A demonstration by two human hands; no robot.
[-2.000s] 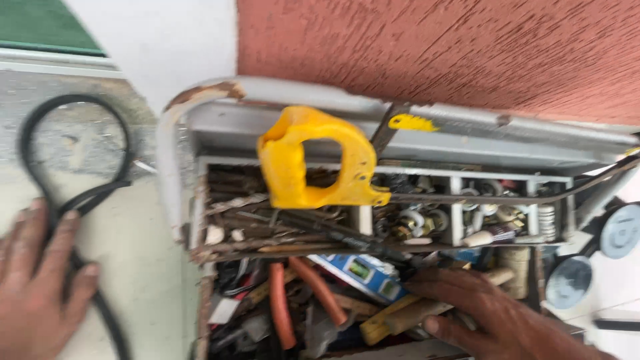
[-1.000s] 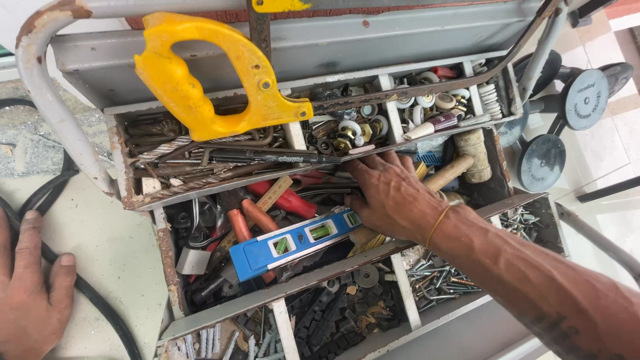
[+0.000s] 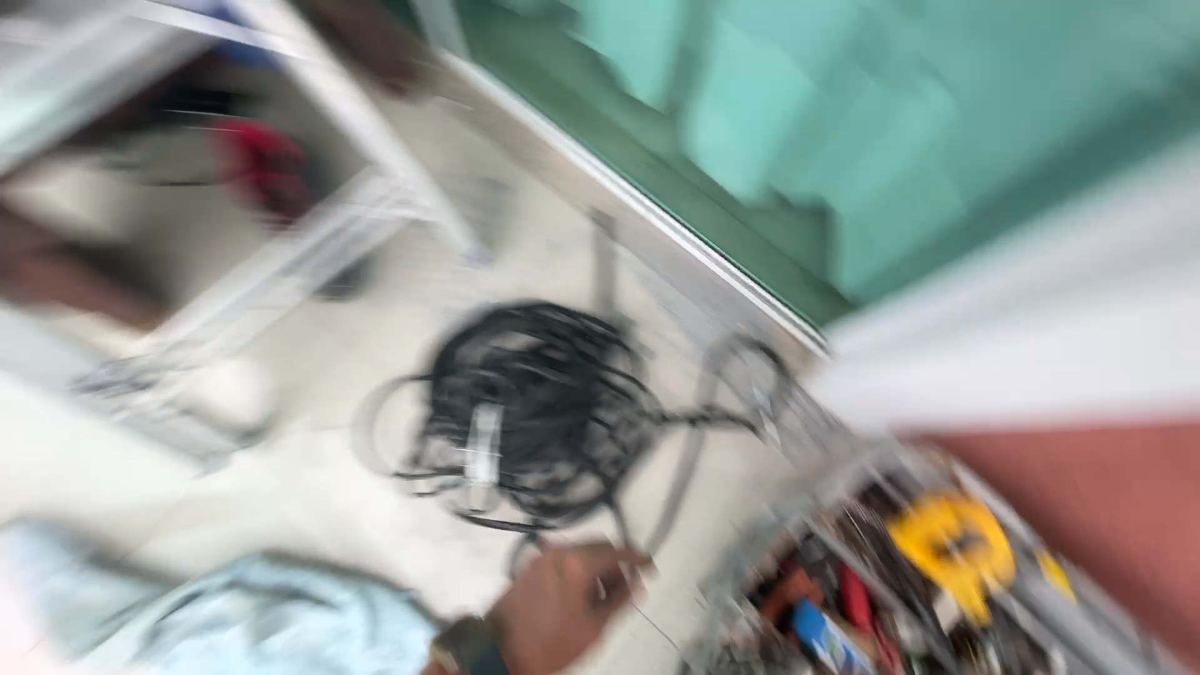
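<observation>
The view is badly blurred. My left hand (image 3: 567,600), with a dark watch on the wrist, is at the bottom centre, fingers bent; whether it holds anything is unclear. Just beyond it on the floor lies a coil of black cable (image 3: 539,403) with a white piece (image 3: 484,445) on top. A metal toolbox (image 3: 816,525) full of tools stands at the lower right. On its upper part rests a saw with a yellow handle (image 3: 952,544), and a blue spirit level (image 3: 830,639) lies inside. My right hand is out of view.
A pale metal ladder or frame (image 3: 347,103) stands at upper left, with a red object (image 3: 267,169) and another person's limbs (image 3: 84,272) around it. Light blue cloth (image 3: 281,619) lies at lower left. Green glass (image 3: 750,112) and a reddish wall (image 3: 1078,497) border the right.
The view has swung left, away from the toolbox. My right hand, in the toolbox one second ago, has left the view. The cable coil, ladder and cloth have come into view.
</observation>
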